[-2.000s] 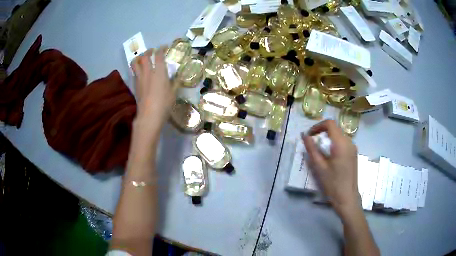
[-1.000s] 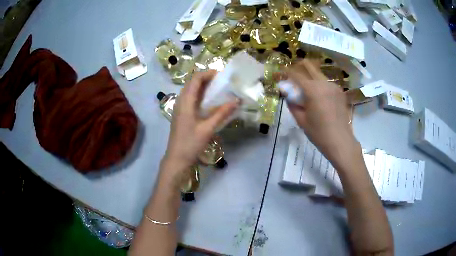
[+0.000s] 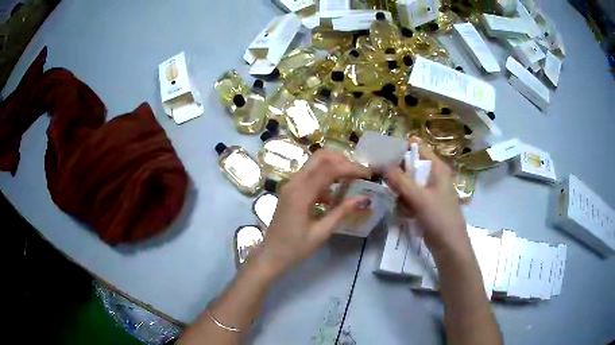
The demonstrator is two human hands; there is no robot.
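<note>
A white carton with a golden bottle picture is held at the middle of the table, its end flap raised. My left hand grips it from the left, thumb on the picture side. My right hand is at the carton's flap end, with a small white item between its fingers; its exact shape is unclear. Bottles of pale yellow liquid with black caps lie heaped beyond the hands.
Packed cartons stand in a row at right, partly behind my right forearm. An open carton lies at left, near a rust-brown cloth. More cartons lie on and around the bottles. A clear plastic bag is below the table edge.
My left hand went from the open carton at left to the middle and now holds a carton. My right hand left the packed row, moved up over the bottles, then came to this carton.
</note>
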